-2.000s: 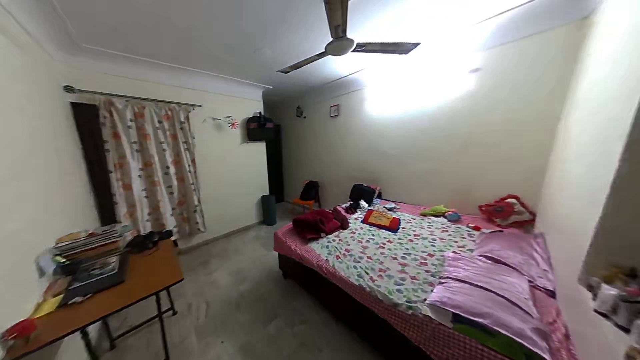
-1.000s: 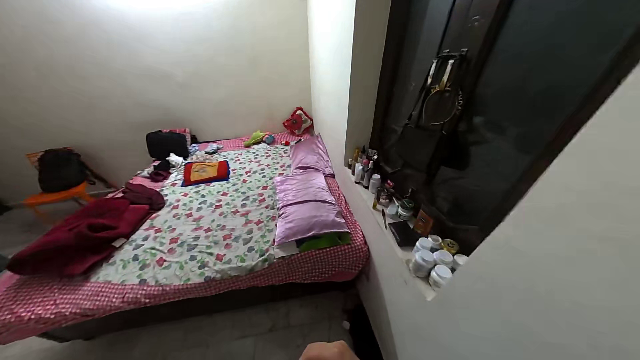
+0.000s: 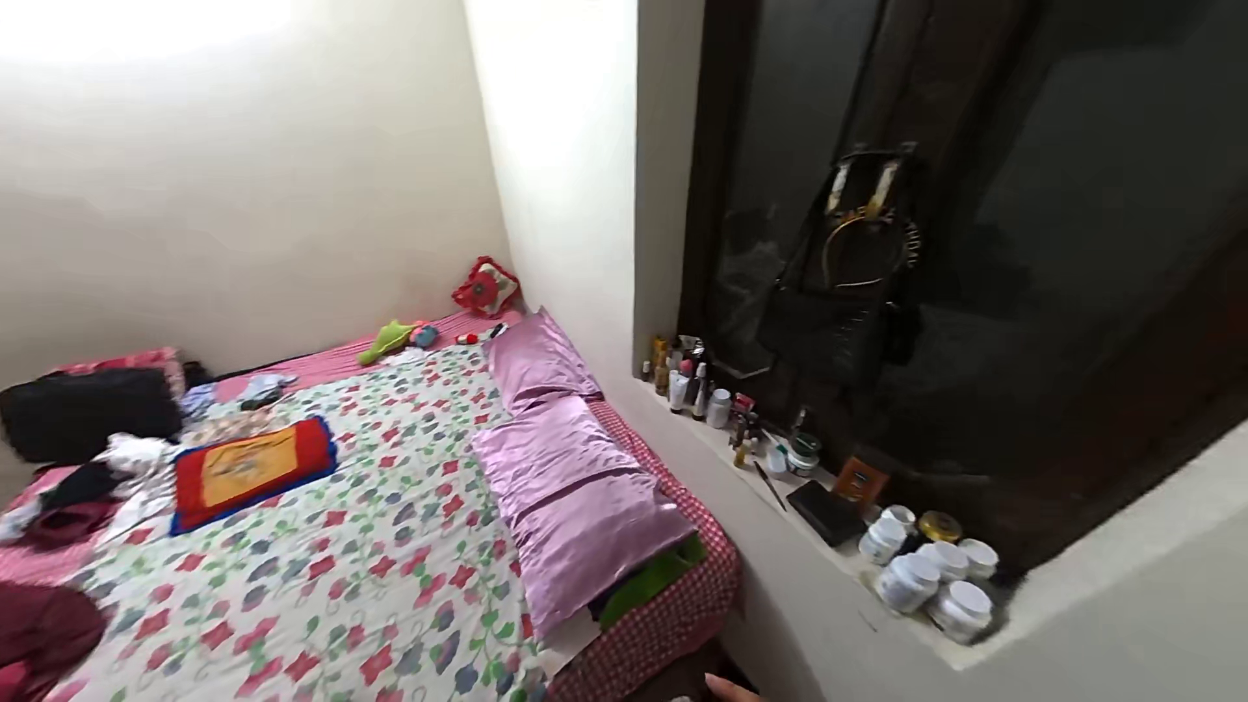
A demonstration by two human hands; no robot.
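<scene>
At the bottom edge of the head view, part of a hand [image 3: 729, 690] shows, a thumb or finger low beside the bed's corner; whether it is left or right, and what it holds, cannot be told. Nearest to it is the bed's red checked cover [image 3: 673, 629]. On the bed lie shiny pink pillows [image 3: 604, 526] with green cloth [image 3: 648, 585] under the nearer ones, and a floral sheet [image 3: 390, 546]. A red and yellow cloth piece with a blue edge [image 3: 255, 468] lies farther left.
A window ledge [image 3: 829, 556] on the right holds white lidded jars [image 3: 909, 582], a black case [image 3: 824, 514] and small bottles [image 3: 697, 385]. A black bag [image 3: 838, 312] hangs above. Clothes [image 3: 136, 478] and a black bag [image 3: 93, 414] lie on the bed's left.
The view has swung right and come nearer to the bed and window ledge. A hand, absent two seconds ago, shows at the bottom edge in the later frames.
</scene>
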